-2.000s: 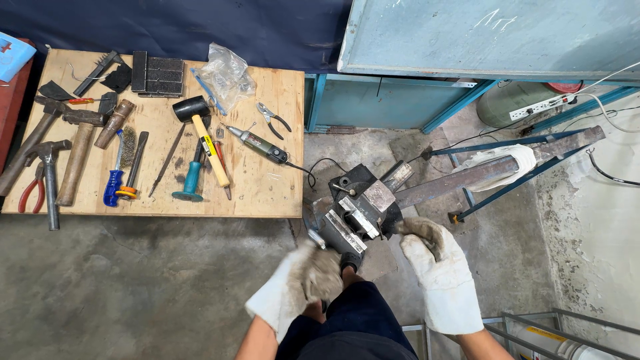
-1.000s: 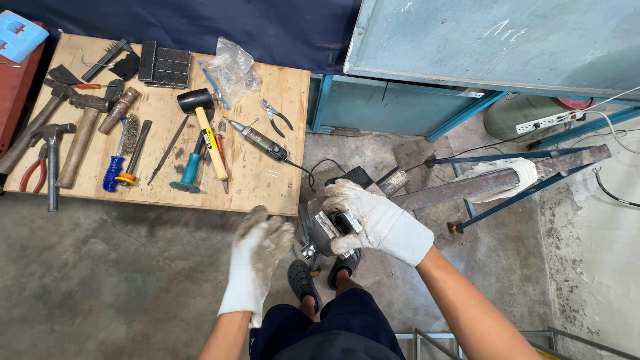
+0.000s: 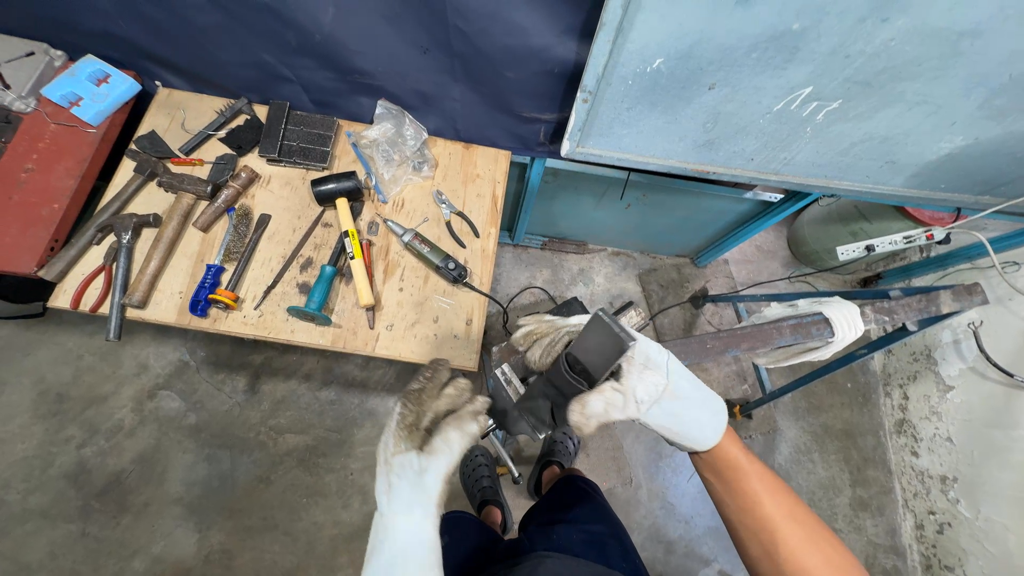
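Note:
My right hand (image 3: 632, 384), in a white work glove, grips a dark metal piece with a flat rectangular face (image 3: 600, 344), raised over a bench vise (image 3: 508, 380). The piece's lower part is dark and broad; its exact kind I cannot tell. My left hand (image 3: 436, 408), in a soiled white glove, is just left of the vise, fingers partly curled, with nothing visible in it. Another pale work glove (image 3: 548, 332) lies behind the piece, partly hidden. The vise is largely covered by the piece and my right hand; its handle (image 3: 506, 458) points down toward my shoes.
A wooden table (image 3: 416, 328) at left bears a rubber mallet (image 3: 352, 232), a rotary tool (image 3: 424, 252), slip-joint pliers (image 3: 456, 216), a wire brush (image 3: 220, 268) and several hammers. At right, a steel beam (image 3: 744, 340) rests on a blue stand (image 3: 824, 356). A power strip (image 3: 892, 242) lies behind.
My right hand has come up from the vise with the dark metal piece in it. Two seconds ago it was right of the vise, without this piece visible. My left hand remains at the left.

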